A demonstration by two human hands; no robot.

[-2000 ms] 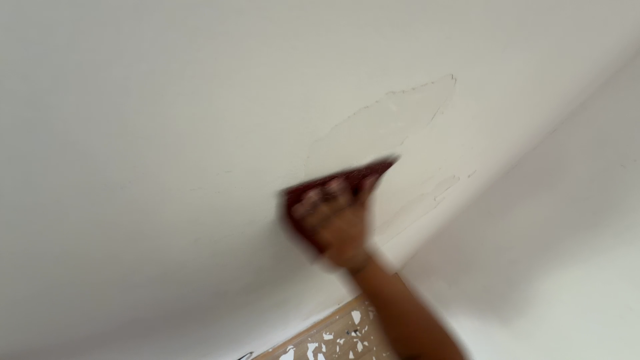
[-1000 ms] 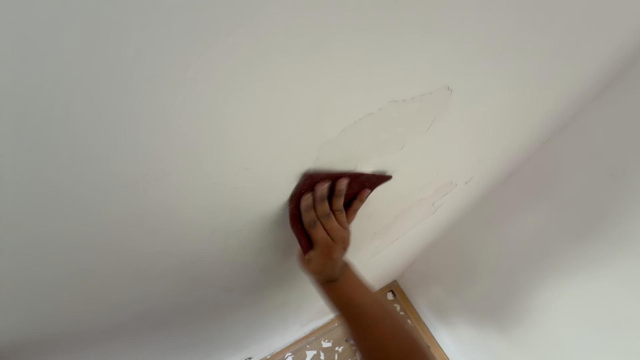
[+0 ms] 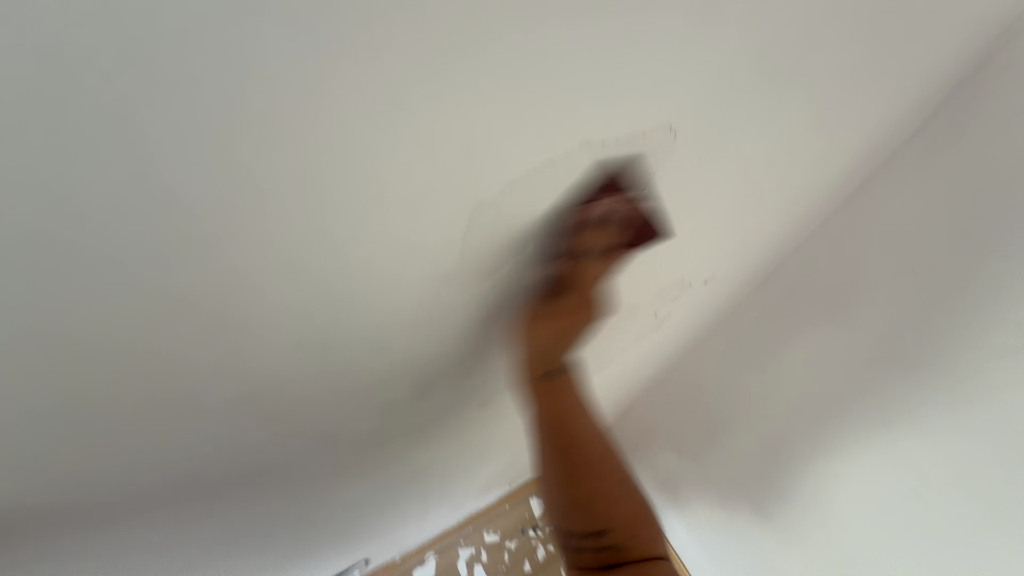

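My right hand (image 3: 572, 276), blurred by motion, presses a dark red sheet of sandpaper (image 3: 640, 224) flat against a white ceiling (image 3: 280, 200). The fingers lie spread over the back of the sheet, whose corners stick out beyond them. Under and around the hand is a patch with a faint, uneven outline (image 3: 672, 132), partly hidden by the hand and sheet. Fainter marks (image 3: 688, 284) show on the ceiling to the right of the wrist. My left hand is out of the picture.
A white wall (image 3: 896, 336) meets the ceiling along a slanting corner line at the right. At the bottom, behind the forearm, stands a brown wooden frame or panel (image 3: 480, 540) with peeling white flecks. Left of it, a small grey object (image 3: 354, 568) pokes into view.
My right hand has moved up and to the right with the red sheet, onto the outlined patch, which showed above the hand before.
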